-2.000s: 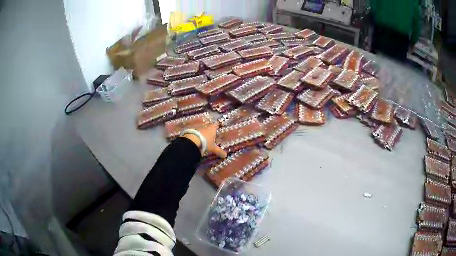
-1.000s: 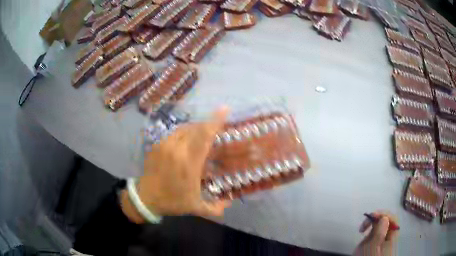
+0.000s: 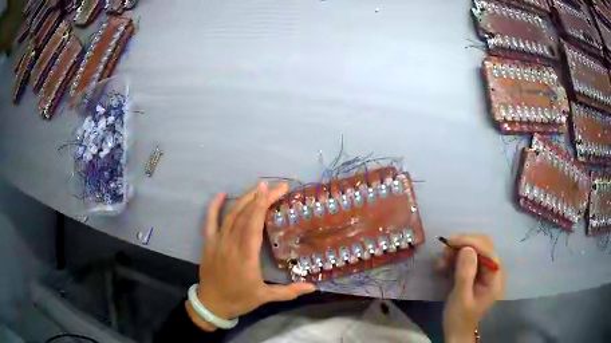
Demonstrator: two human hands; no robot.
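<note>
A reddish-brown holding board (image 3: 345, 224) lies near the table's front edge, slightly tilted, with a row of silver-white parts along each long edge. Thin dark and purple wires stick out past both long edges. My left hand (image 3: 238, 248) holds the board's left end, thumb at the lower corner and fingers at the upper left. My right hand (image 3: 472, 275) is right of the board, not touching it, and holds a red-handled pointed tool (image 3: 479, 257) like a pen, its dark tip towards the board.
A clear parts box (image 3: 102, 154) with a white-purple tangle stands at left, a small ridged strip (image 3: 153, 162) beside it. A small piece (image 3: 145, 236) lies near the front edge. Board piles lie at upper left (image 3: 100, 57) and in rows at right (image 3: 526, 94).
My left hand reached to the board pile, then carried a board over; that board is now down near the front edge. My right hand with the tool has come closer to it. The view has shifted.
</note>
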